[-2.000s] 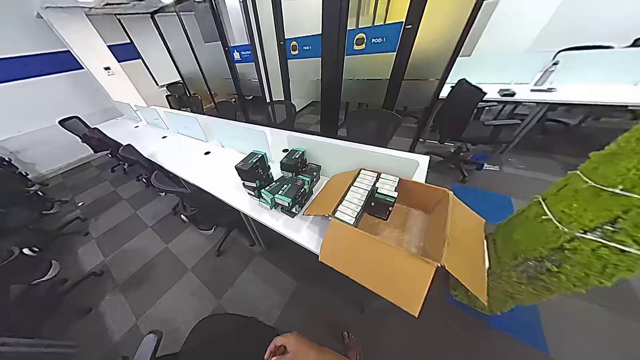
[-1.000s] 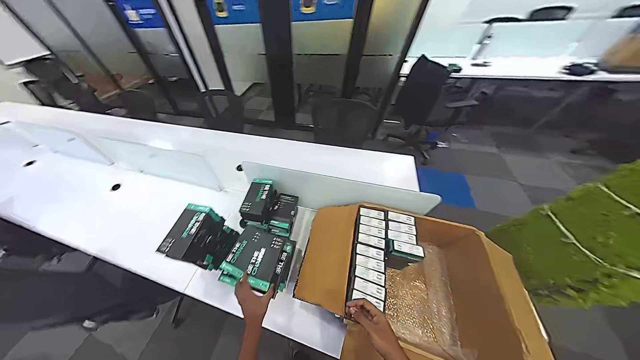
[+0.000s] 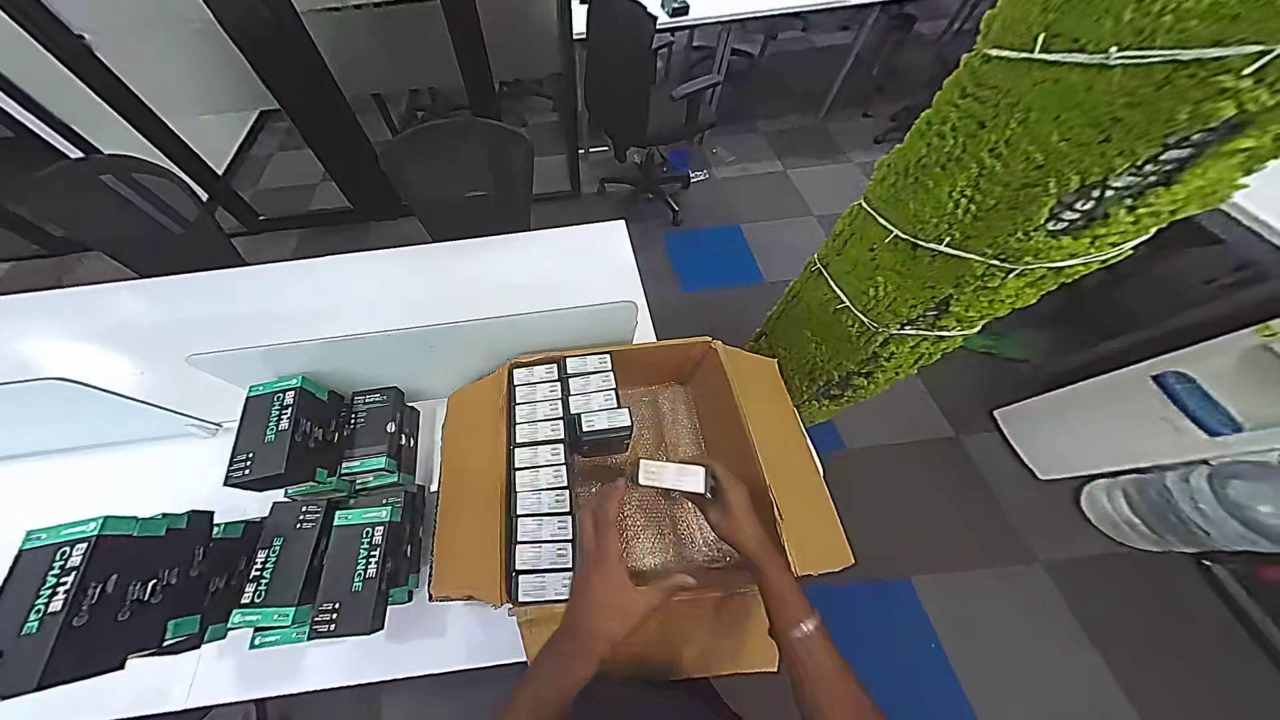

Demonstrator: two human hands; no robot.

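My right hand [image 3: 738, 510] holds a small black box [image 3: 675, 477] with a white label on its end, above the bubble wrap [image 3: 655, 520] in an open cardboard box [image 3: 470, 490]. My left hand [image 3: 612, 570], fingers spread and slightly blurred, is over the carton's near part with nothing seen in it. Along the carton's left inner wall runs a column of labelled black boxes [image 3: 541, 480]; a shorter second column [image 3: 592, 385] stands beside it, with a black and green box [image 3: 604, 430] at its near end. Black and green boxes [image 3: 350, 570] lie in piles on the white desk left of the carton.
The carton stands at the end of the white desk [image 3: 450, 270], before a low glass divider [image 3: 430, 345]. A moss-covered column [image 3: 930, 220] wrapped in cord rises on the right. Dark office chairs [image 3: 460, 175] stand beyond the desk, and water bottles [image 3: 1190, 510] are at far right.
My left hand has left the black and green box on the desk and is now over the carton. My right hand has moved from the carton's left side to its middle, holding a box. The view has shifted.
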